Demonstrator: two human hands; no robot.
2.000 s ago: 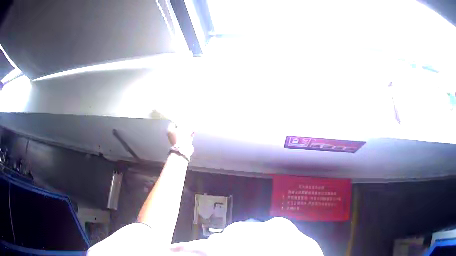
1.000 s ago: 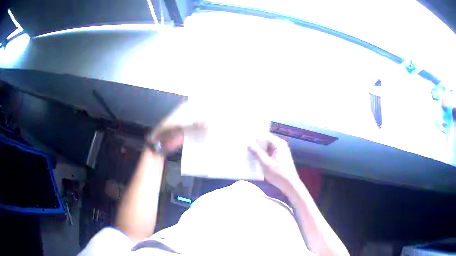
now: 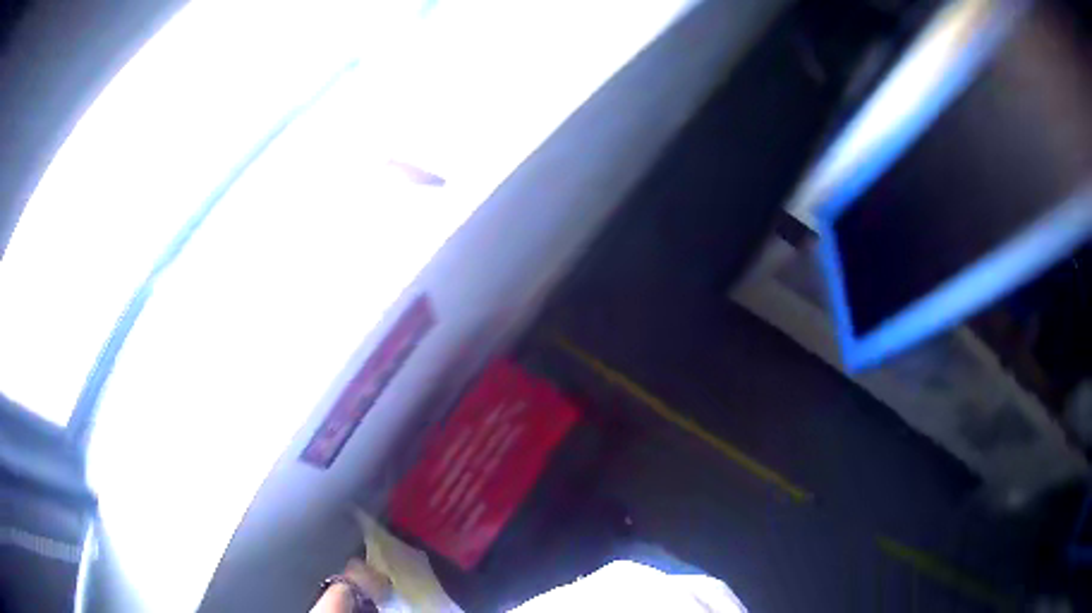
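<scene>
My left hand (image 3: 369, 580), with a band at the wrist, is at the bottom edge, left of the middle, and partly cut off. It holds a pale yellow paper sheet (image 3: 410, 570), which looks bent and runs out of the bottom of the picture. The fingers are small and blurred. My right hand is not in view.
A bright white sill (image 3: 275, 287) runs diagonally on the left, with a red label (image 3: 369, 381) on its side. A red sign (image 3: 485, 461) is beside it. A blue-framed machine door (image 3: 958, 204) is at upper right above a white base cabinet (image 3: 946, 395). Yellow lines mark the grey floor.
The view has turned towards the right, to the machine and floor. The paper, before held by both hands in the middle, is now low left in my left hand. My right hand has left the picture.
</scene>
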